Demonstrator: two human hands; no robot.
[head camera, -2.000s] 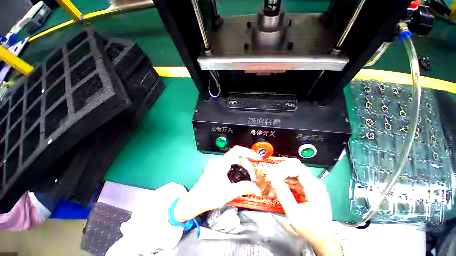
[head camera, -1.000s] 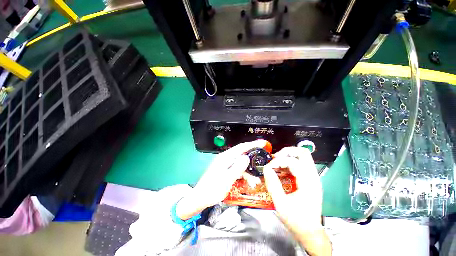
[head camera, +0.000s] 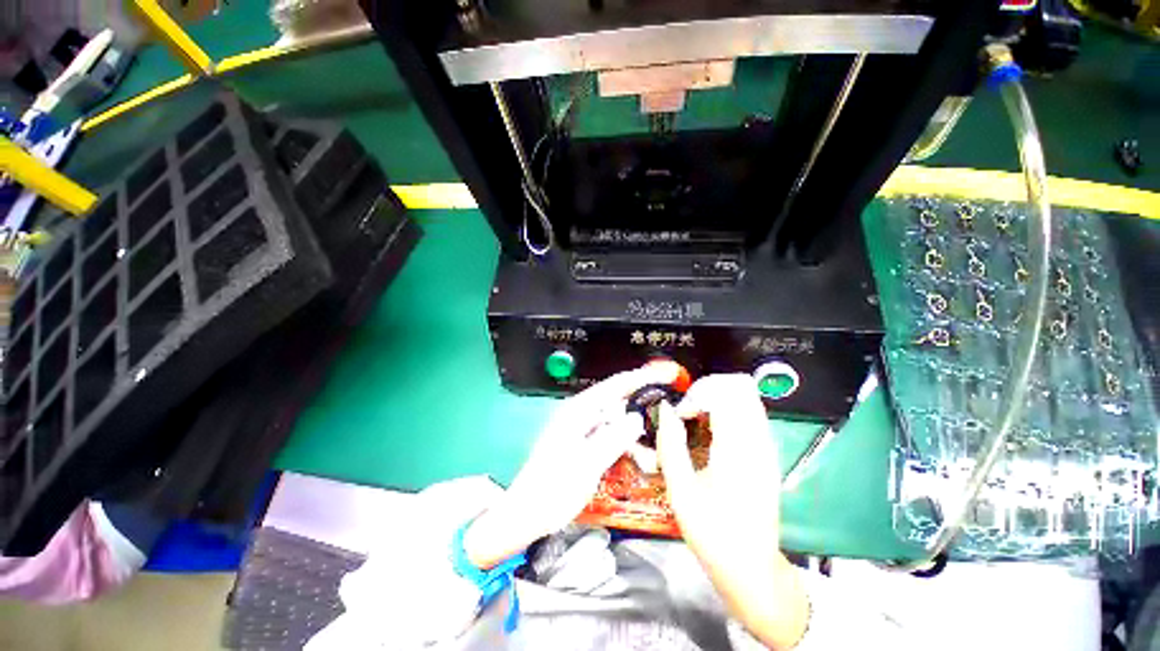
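Note:
My left hand (head camera: 575, 448) holds a small round black part (head camera: 651, 399) in its fingertips above the orange-red parts tray (head camera: 627, 506). My right hand (head camera: 715, 477) is at the part's right side, thumb and fingertips together against or just over it. Whether a tiny piece is pinched there cannot be told. Small gold-tan bits lie in the tray. The hands partly cover the tray and the red-orange emergency stop button (head camera: 667, 373).
The pneumatic press (head camera: 687, 331) stands behind the hands, its silver platen (head camera: 687, 48) raised over a dark fixture (head camera: 655, 185). Black foam trays (head camera: 165, 280) are stacked at left. A clear blister tray (head camera: 1005, 369) lies at right under a curving air hose (head camera: 1041, 254). A pink sleeve shows lower left.
The press platen has risen, uncovering the fixture. The black part came up from lower left to the tray's far edge and tilted. My right hand moved left to meet it.

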